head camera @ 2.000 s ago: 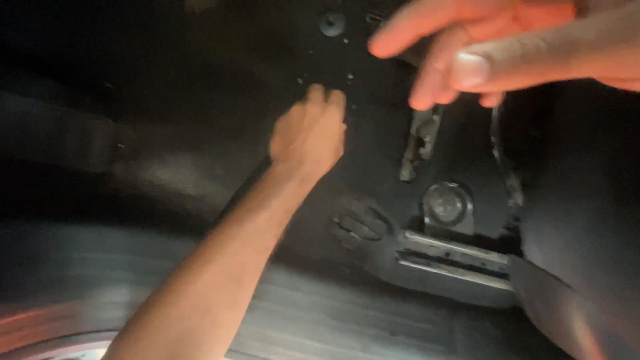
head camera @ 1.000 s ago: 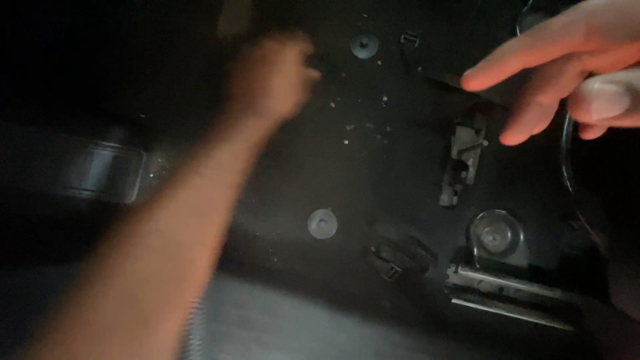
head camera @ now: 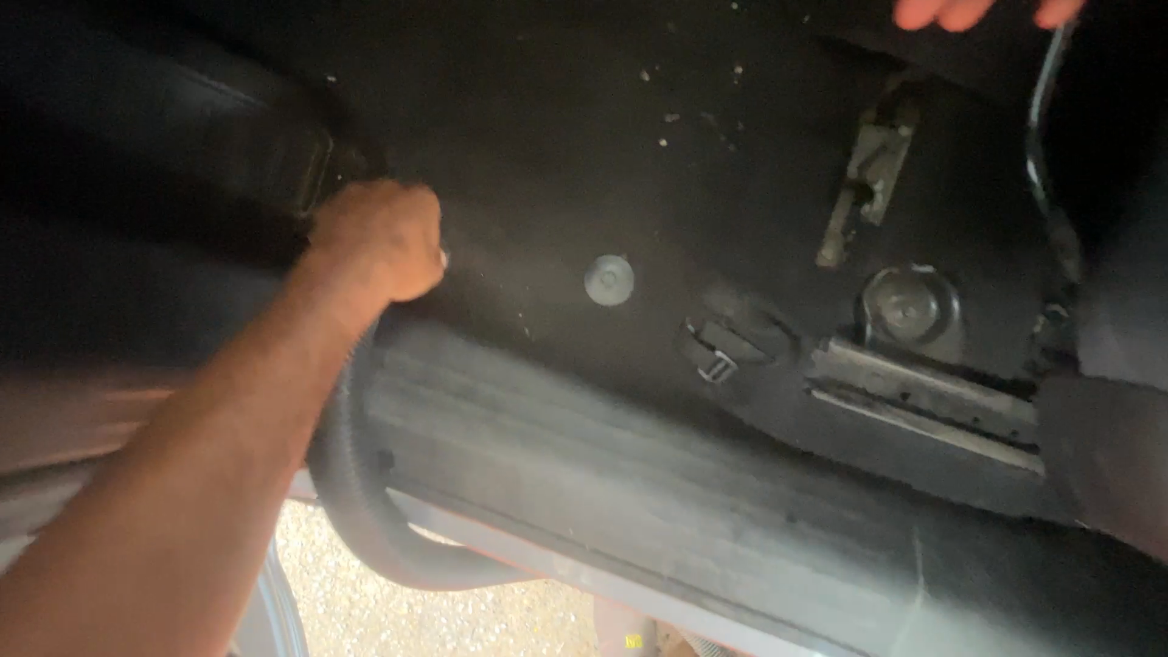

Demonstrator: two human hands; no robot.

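Observation:
My left hand (head camera: 388,239) is closed in a fist low over the dark carpet (head camera: 511,173) of a car's floor, left of centre. A ribbed flexible hose (head camera: 345,456) comes out from under my wrist and curves down over the door sill; the fist appears to be around its upper end, which my fingers hide. Small pale crumbs (head camera: 663,142) lie on the carpet, right of the fist. Only fingertips of my right hand (head camera: 985,11) show at the top right edge, apart and with nothing seen in them, near a thin metal bar (head camera: 1036,128).
A round floor-mat fastener (head camera: 609,279) sits mid-carpet. To its right are a plastic clip (head camera: 716,363), a metal bracket (head camera: 871,173), a round metal mount (head camera: 905,306) and a seat rail (head camera: 931,401). The door sill (head camera: 566,456) crosses below, with gravelly ground (head camera: 365,584) outside.
My left hand has moved down the carpet, towards the door sill. My right hand has slid mostly out at the top. The view has shifted, showing more hose and the ground.

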